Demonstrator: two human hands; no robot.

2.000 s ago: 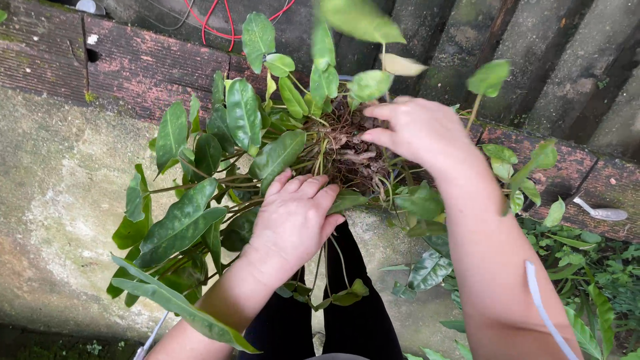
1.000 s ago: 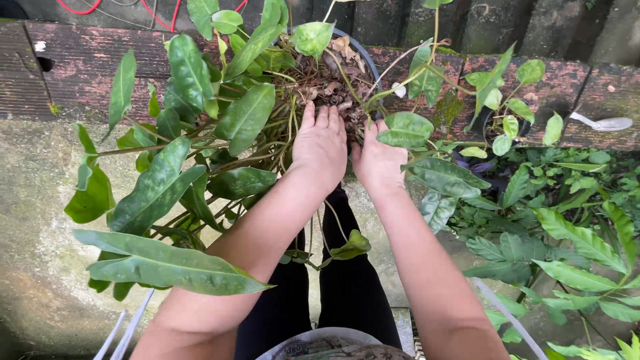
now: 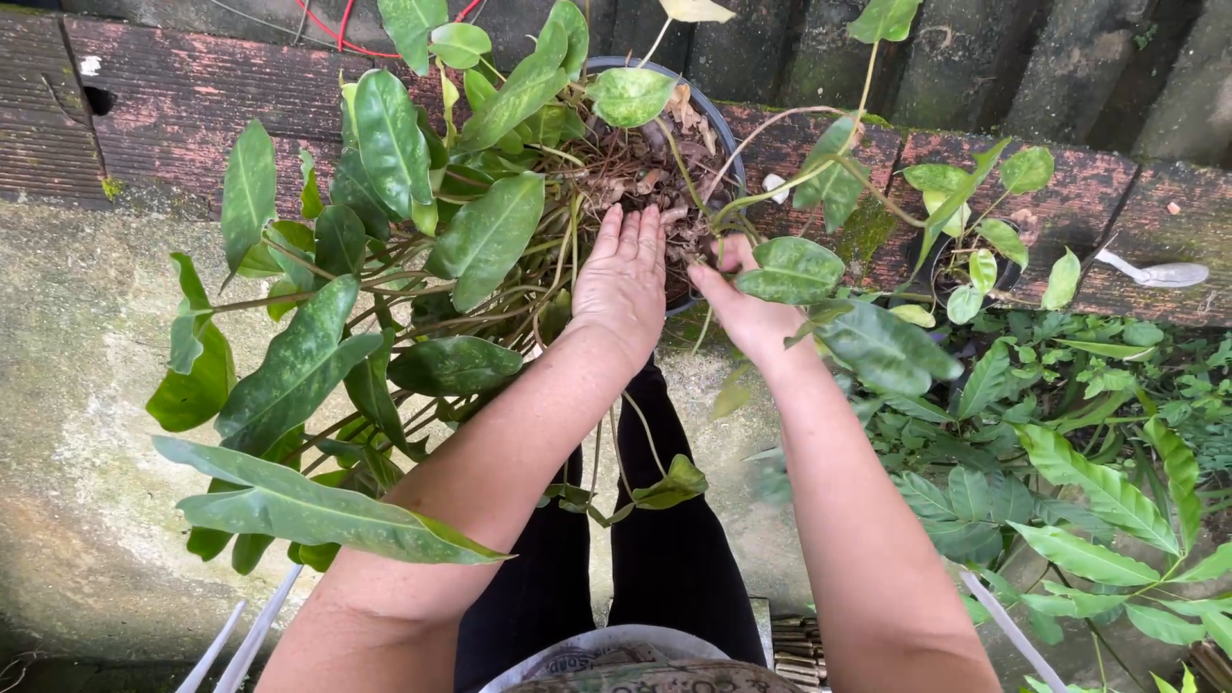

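A leafy potted plant (image 3: 486,226) with long mottled green leaves spreads left from a round dark pot (image 3: 717,120) filled with dry brown leaf litter (image 3: 679,178). Flat on the litter, fingers extended and close together, rests my left hand (image 3: 626,279). My right hand (image 3: 746,298) is at the pot's right edge, thumb and fingers parted, partly behind a leaf; whether it grips anything is hidden. A long stem (image 3: 784,188) arches from the pot over to the right.
The pot stands on a weathered plank ledge (image 3: 221,96). Farther right are a small potted plant (image 3: 977,245) and a clear plastic spoon (image 3: 1155,272). Corrugated sheeting (image 3: 1020,72) lies behind, a red cord (image 3: 345,29) at top left, and dense foliage (image 3: 1088,481) at lower right.
My left hand has moved up from the stems onto the litter. My right hand has come down from the root mass to the pot's right edge. The pot's rim shows more.
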